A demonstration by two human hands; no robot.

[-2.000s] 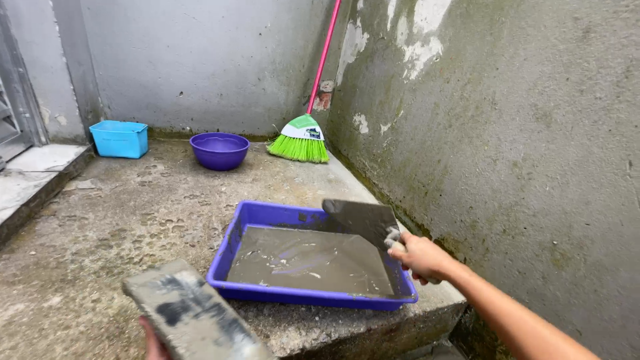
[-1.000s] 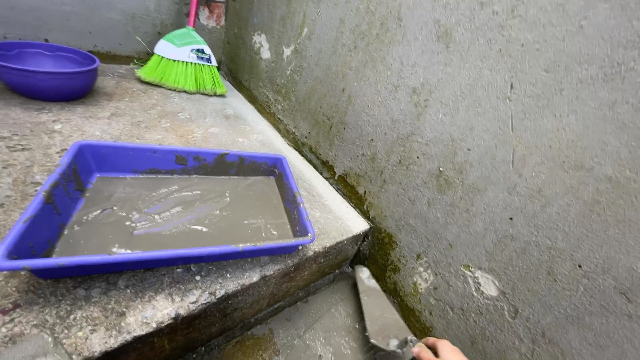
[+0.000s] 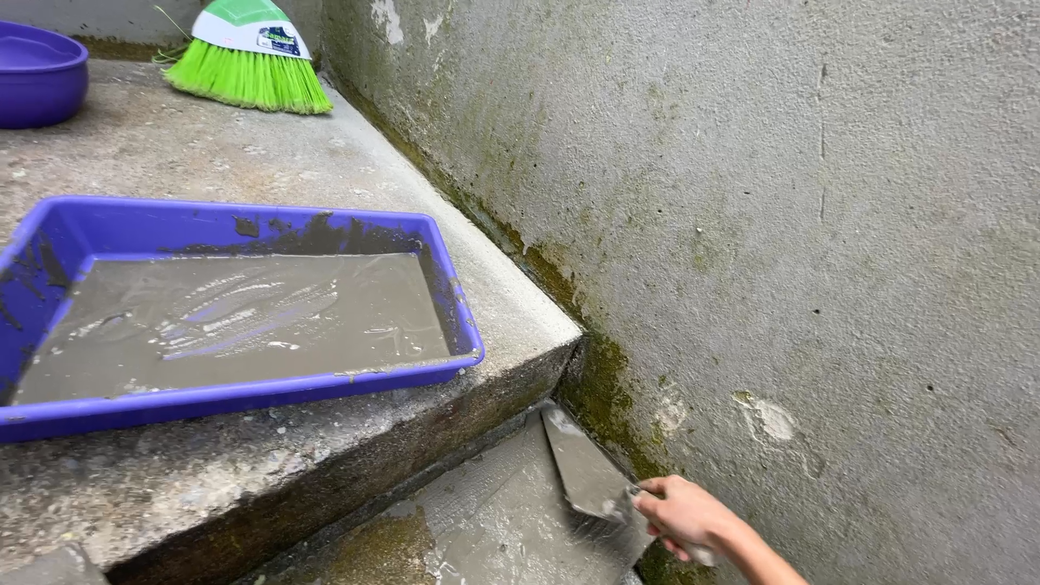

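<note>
My right hand (image 3: 681,516) grips the handle of a pointed trowel (image 3: 587,471). The trowel's cement-coated blade lies on wet grey cement (image 3: 496,504) on the lower step, its tip in the corner between the step's riser and the wall. Up on the higher slab stands a purple plastic tray (image 3: 418,376), with wet cement spread over its bottom and smears on its sides. My left hand is out of the picture; a grey, cement-covered piece (image 3: 57,569) shows at the bottom left corner.
The rough grey wall (image 3: 772,244), with moss along its base, rises on the right. A broom (image 3: 252,69) with green bristles rests on the slab near the back corner, and a purple bowl (image 3: 41,81) stands at the left. The slab's edge (image 3: 325,455) drops to the lower step.
My right hand and the trowel have moved from over the tray down to the lower step's corner by the wall. My left hand has left the picture. The view has shifted closer and to the right.
</note>
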